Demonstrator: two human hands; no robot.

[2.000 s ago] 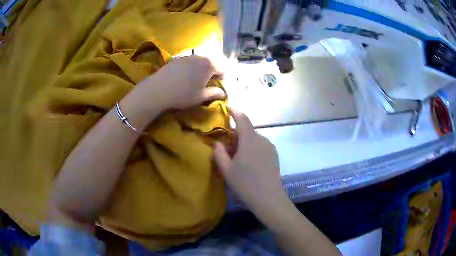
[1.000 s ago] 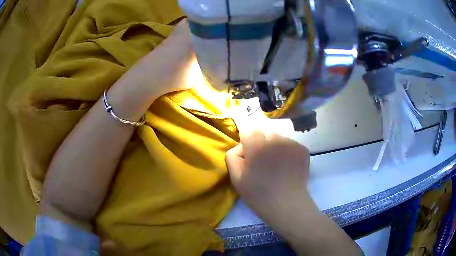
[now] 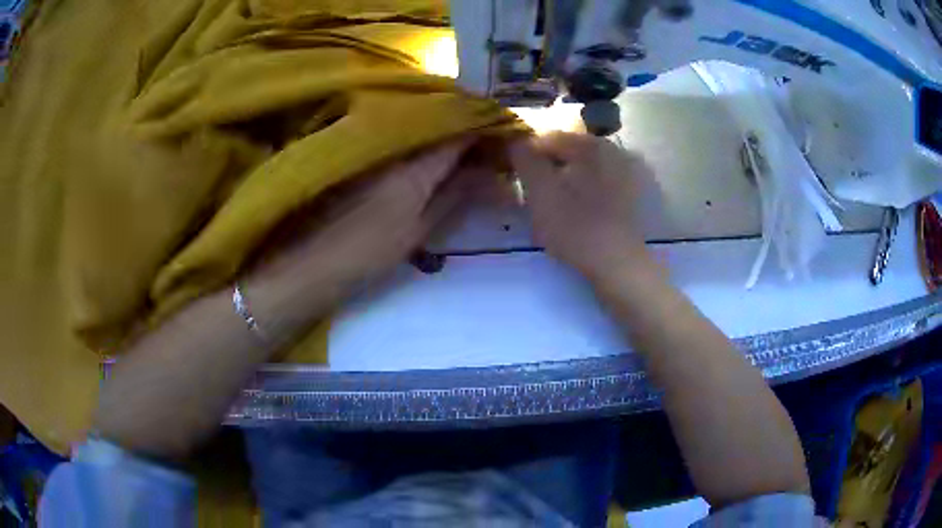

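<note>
The large mustard-yellow cloth (image 3: 258, 134) lies bunched on the table left of the needle, with one edge reaching the lit needle area. My left hand (image 3: 449, 191) is under a raised fold of it, blurred and partly covered. My right hand (image 3: 589, 186) is just below the machine head at the cloth's right end; its fingertips pinch the cloth edge. The white sewing machine head (image 3: 816, 62) with blue stripe stands above and right. The presser foot area (image 3: 527, 88) shows beside the lamp glow; the needle itself cannot be made out.
White strips (image 3: 775, 175) hang right of the needle. A slim metal tool (image 3: 883, 245) and an orange-red ring (image 3: 933, 242) lie at far right. Measuring-tape markings (image 3: 465, 400) follow the table's front edge. A basket with yellow pieces (image 3: 878, 454) is below right.
The cloth has moved up and left off the front of the table, baring the front edge. My right hand has moved slightly up and right. The view has shifted, showing more of the machine's side.
</note>
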